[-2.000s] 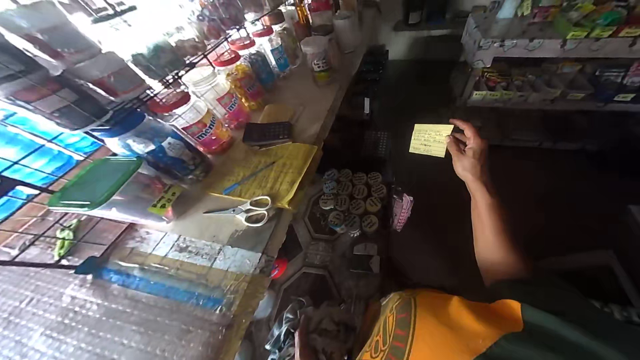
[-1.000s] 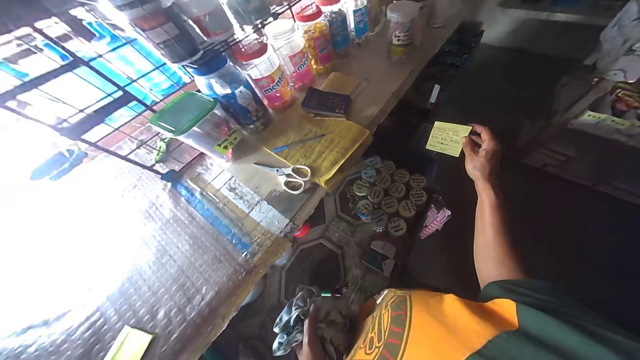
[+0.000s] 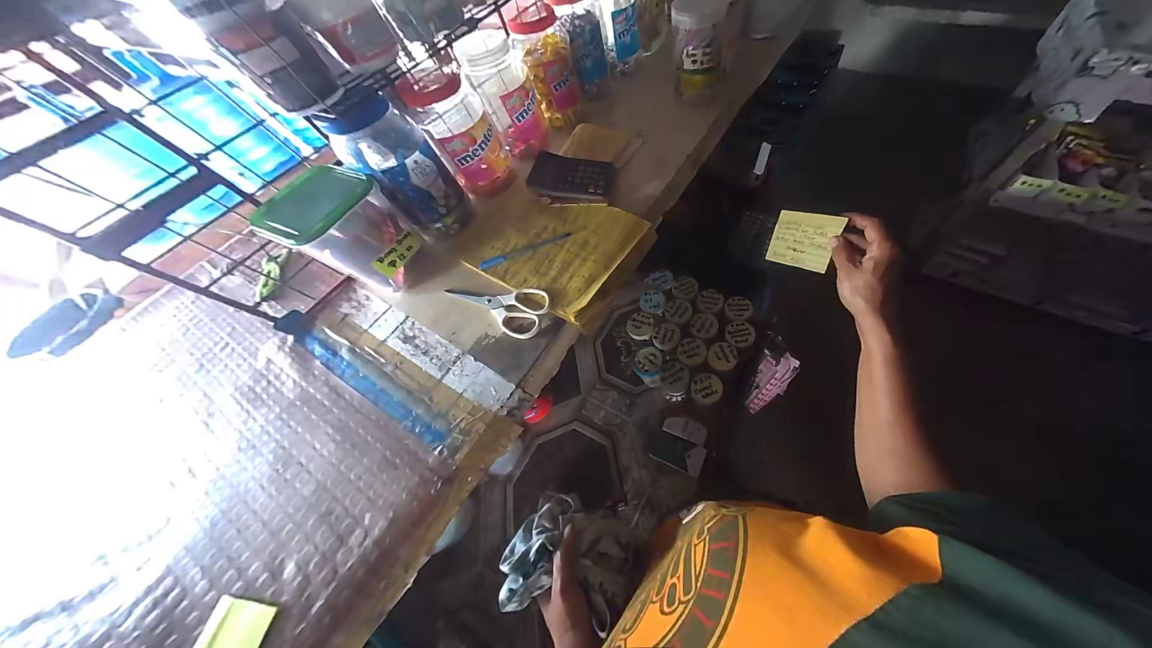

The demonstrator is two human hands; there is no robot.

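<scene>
My right hand (image 3: pixel 866 263) pinches a yellow sticky note (image 3: pixel 805 241) with handwriting on it, held out over the dark area at the right. Low in the view, my left hand (image 3: pixel 565 589) holds a crumpled patterned cloth (image 3: pixel 538 549). Between the hands lie several round containers with written-on lids (image 3: pixel 704 326) and a pink packet (image 3: pixel 772 378). On the counter, white-handled scissors (image 3: pixel 517 310) rest beside a yellow pad (image 3: pixel 576 256), and a blue pen (image 3: pixel 525 251) lies across its written page. A dark calculator (image 3: pixel 571 176) sits above the pad.
Candy jars (image 3: pixel 463 135) line the counter against a black wire grid (image 3: pixel 126 117). A green-lidded tub (image 3: pixel 310 205) stands near the pad. Bubble-textured foil sheeting (image 3: pixel 270 459) covers the lower left, with a yellow-green paper (image 3: pixel 236 623) on it. Stocked shelves (image 3: pixel 1071 193) stand at the right.
The view has shifted, bringing the cloth in my left hand more fully into sight. My right hand still holds the note out in much the same pose.
</scene>
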